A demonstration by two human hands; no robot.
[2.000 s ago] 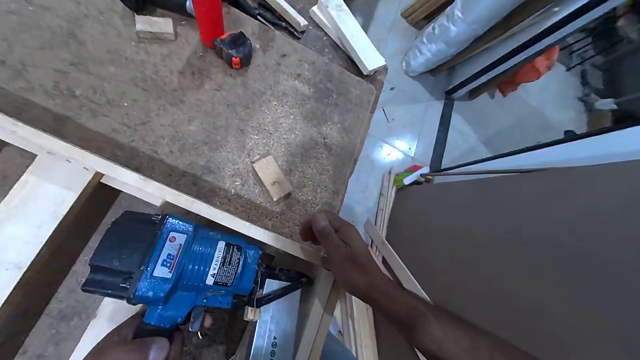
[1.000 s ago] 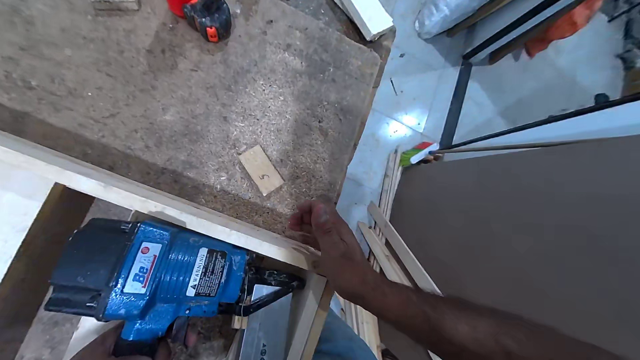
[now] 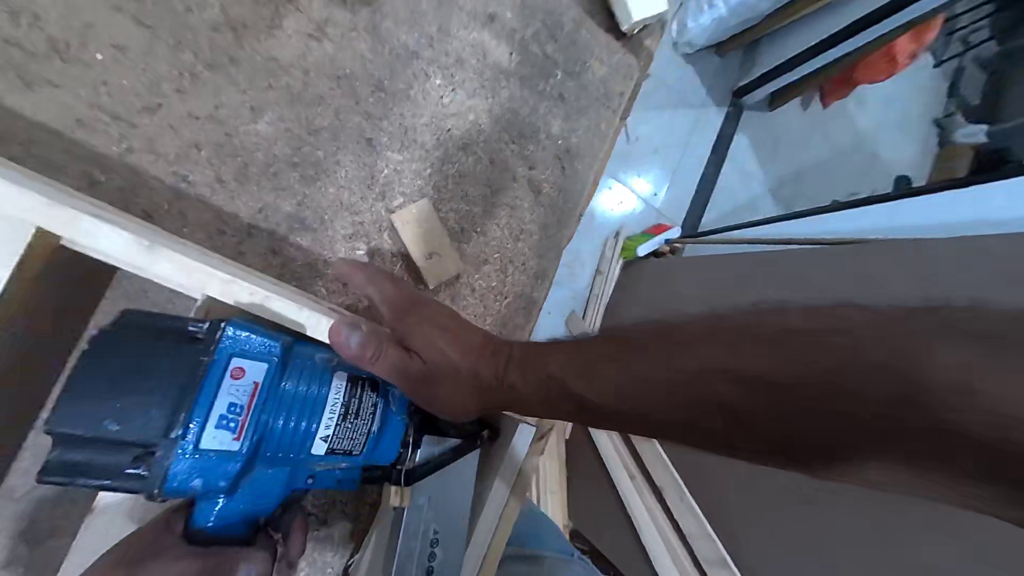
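Note:
A blue BeA pneumatic nailer (image 3: 280,408) lies across the lower left, its nose pointing right toward the corner of a wooden frame (image 3: 176,240). Around the nailer's handle, at the bottom, my left hand (image 3: 216,544) is closed; much of it is cut off by the view's edge. My right hand (image 3: 416,344) rests on the frame's top rail just above the nailer's nose, thumb on the near side and fingers on the far side. A small wood block (image 3: 427,243) lies flat on the particleboard worktop, close to those fingers.
The particleboard worktop (image 3: 320,120) ends at a slanting right edge, with tiled floor (image 3: 640,160) beyond. Long wood strips (image 3: 664,504) and a large brown panel (image 3: 800,288) stand at the right. Another wood piece (image 3: 638,11) lies at the top.
My right hand has moved left along the rail, closer to the nailer. The nailer stays in my left hand. The view has come nearer to the work.

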